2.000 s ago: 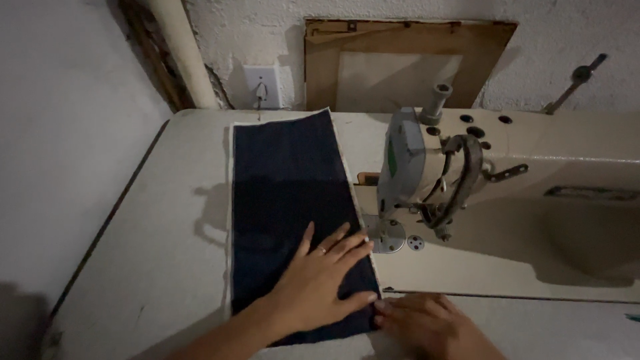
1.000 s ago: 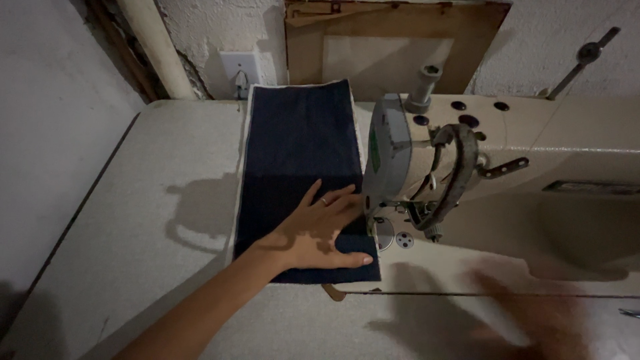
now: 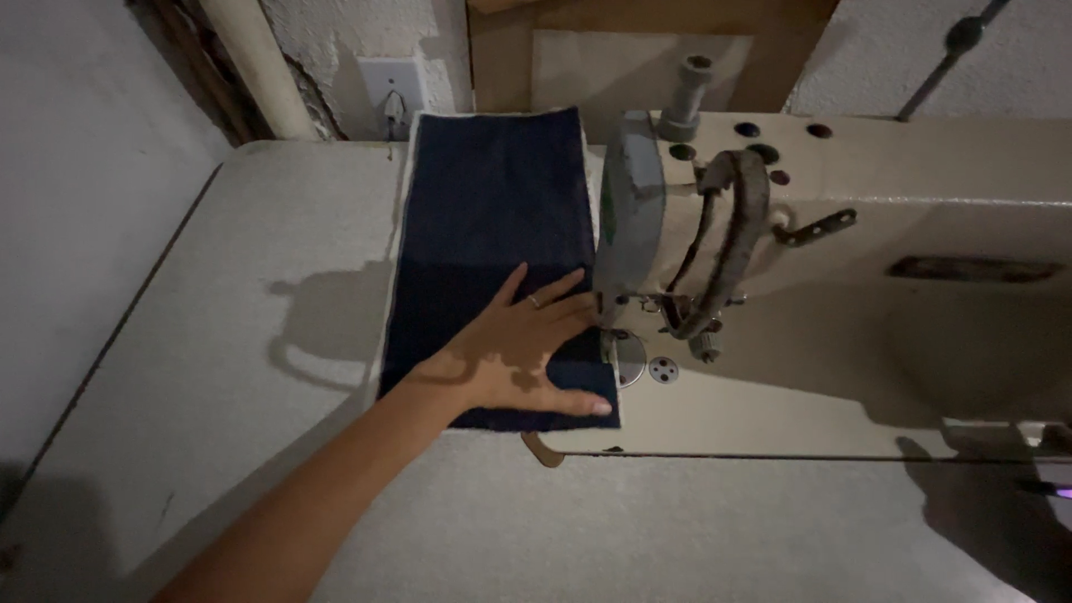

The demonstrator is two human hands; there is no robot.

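Note:
A dark blue piece of cloth (image 3: pixel 494 201) with pale edges lies flat, its right edge beside the needle area of a sewing machine (image 3: pixel 632 209). My left hand (image 3: pixel 528 352) rests flat on the lower part of the cloth, fingers spread, with a ring on one finger and the thumb near the lower right corner. The fingertips are close to the presser foot, which is partly hidden. A round metal needle plate (image 3: pixel 630 360) shows just right of the cloth. My right hand is out of view; a dark shadow falls at the lower right.
The white sewing table (image 3: pixel 209 243) extends around the machine bed. Behind it are a wall outlet with a plug (image 3: pixel 394 92), a pale pipe (image 3: pixel 260 67) and a brown board (image 3: pixel 507 50). A dark, thin object with a purple glint (image 3: pixel 1047 488) is at the right edge.
My right hand has left the cloth's lower right corner and moved right, out of view. The cloth has moved away from me along the machine, with my left hand still on it.

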